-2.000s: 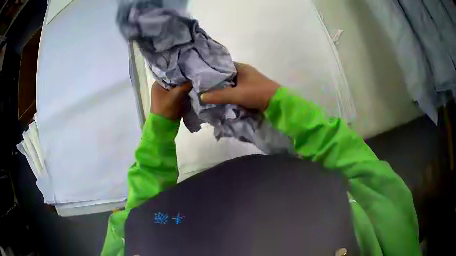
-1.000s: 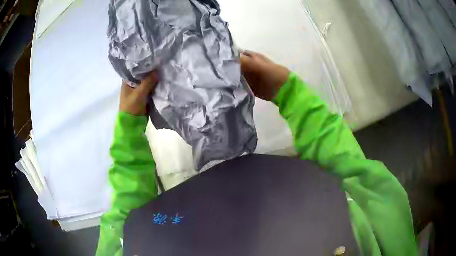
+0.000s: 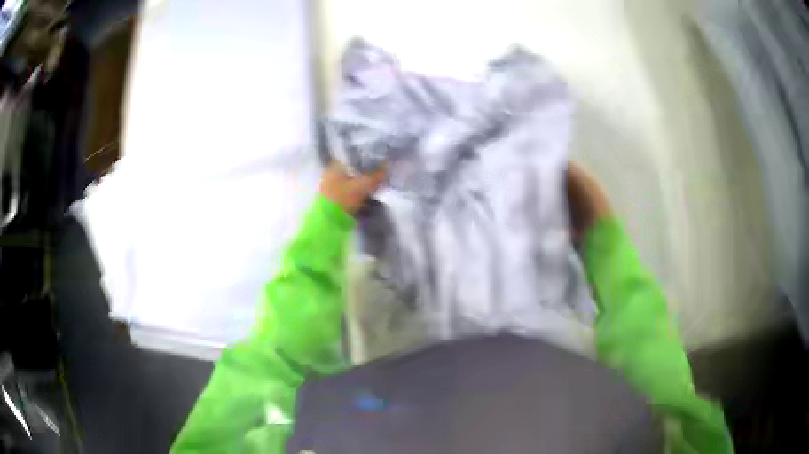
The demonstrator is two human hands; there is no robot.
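A crumpled grey-silver sheet [image 3: 470, 177] is spread between my hands, blurred by motion, above the white sheets [image 3: 612, 44]. My left hand [image 3: 353, 186] grips its left edge, with the thumb on top. My right hand [image 3: 585, 197] is at its right edge; its fingers are hidden behind the sheet. The sheet's lower end reaches down to my dark apron.
A stack of pale sheets [image 3: 213, 177] lies at the left of the table, its lower edge over the dark floor. Grey-blue layered pieces [image 3: 767, 115] lie at the right edge. The cream table cover [image 3: 701, 222] shows beside them.
The crumpled sheet has been opened out wider and now sits further right in the view. My hands are further apart. The whole view has shifted and is blurred.
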